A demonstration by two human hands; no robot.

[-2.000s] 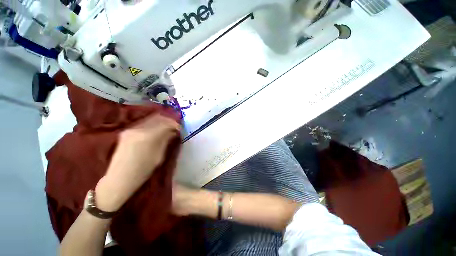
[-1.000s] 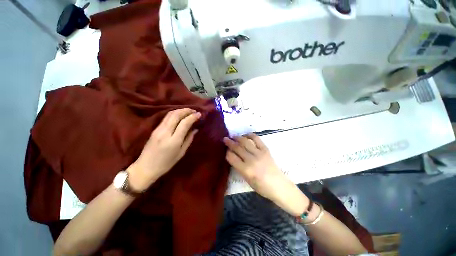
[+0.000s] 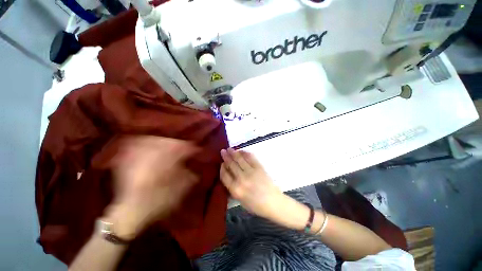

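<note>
Dark red cloth [image 3: 132, 116] covers the left of the white machine table and hangs toward my lap. Its right edge runs up to the lit needle area [image 3: 218, 112] of the white brother machine [image 3: 296, 50]. My left hand [image 3: 153, 172] is motion-blurred over the cloth; its fingers cannot be made out. My right hand [image 3: 246, 177] has its fingertips together on the cloth's right edge, in front of the needle, and pinches or presses it. The presser foot is too small to tell.
The white table [image 3: 338, 153] extends right, with a printed ruler near its front edge. A control panel [image 3: 425, 18] is at upper right. A black round knob [image 3: 64, 46] is at the left. More dark red cloth [image 3: 364, 214] and a wooden surface [image 3: 420, 246] are at lower right.
The view has shifted. My left hand has moved from beside the needle down and left over the cloth, bunching it up. My right hand stays at the cloth's edge, where it came from below.
</note>
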